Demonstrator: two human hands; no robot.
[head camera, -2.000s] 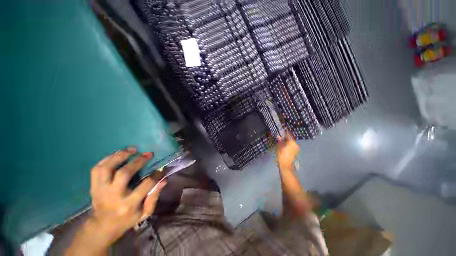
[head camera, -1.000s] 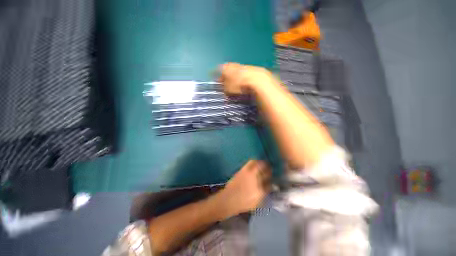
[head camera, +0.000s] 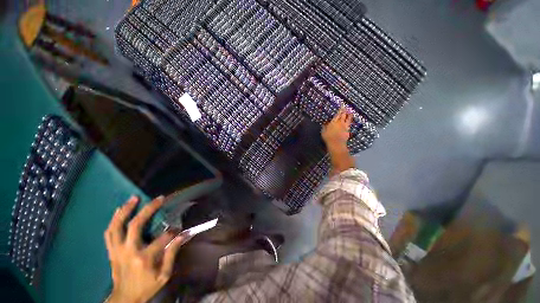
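My left hand (head camera: 139, 251) is over the bench's front edge, with a white label sheet (head camera: 200, 228) between thumb and finger and the other fingers spread. My right hand (head camera: 338, 131) reaches into the striped keyboard stacks beside the bench. Its fingertips touch a keyboard (head camera: 322, 94) at the near end of a row; whether they grip it is unclear. A single keyboard (head camera: 44, 195) without keycaps lies on the green bench (head camera: 89, 231) at the left.
More tightly packed keyboard stacks (head camera: 379, 65) stand behind my right hand. A small white label (head camera: 189, 107) lies on the stacks' left side. A dark gap runs between bench and stacks. Brown cardboard (head camera: 468, 254) is on the grey floor at lower right.
The view has turned from the bench to the stacks at the right. My right hand has left the keyboard on the bench and is now at the stacks. The white sheet now shows in my left hand.
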